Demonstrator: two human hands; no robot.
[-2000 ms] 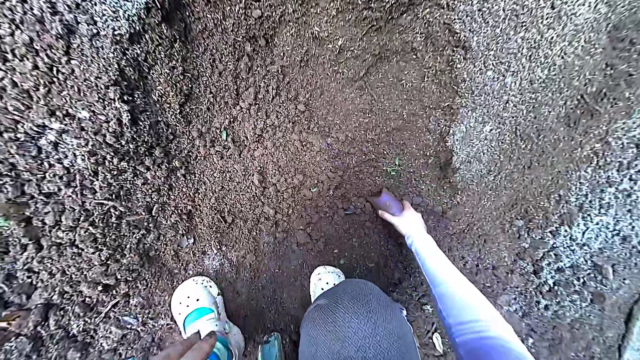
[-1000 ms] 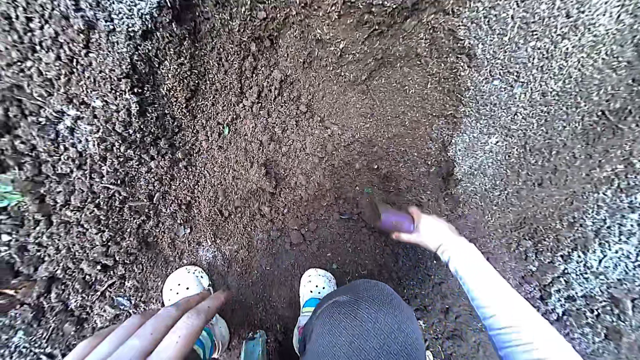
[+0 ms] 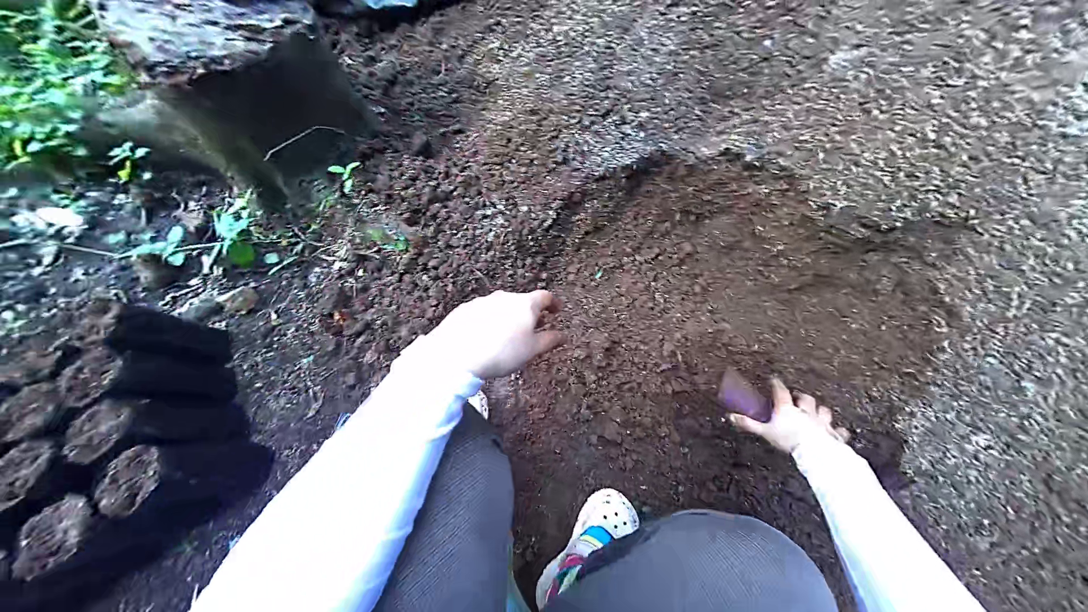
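Note:
Loose brown soil [image 3: 663, 314] fills the middle of the head view, with a shallow hollow dug into it. My right hand [image 3: 795, 416], at the right, grips a purple object [image 3: 742, 397], perhaps a small scoop; motion blur hides its exact shape. It is held low over the soil. My left hand [image 3: 510, 331] hangs above the soil left of centre, its fingers slightly curled and apart, holding nothing.
Several soil-filled black bags [image 3: 127, 480] lie stacked at the lower left. A wooden slab or stump [image 3: 212, 42] stands at the upper left beside green weeds [image 3: 229, 238]. Paler, husk-covered ground [image 3: 1003, 170] lies at the right. My clog [image 3: 608, 514] rests on the soil below.
My left hand has come up from the lower edge and reaches out over the soil. My right hand still holds the purple object. The view has swung left, bringing in the black bags and weeds.

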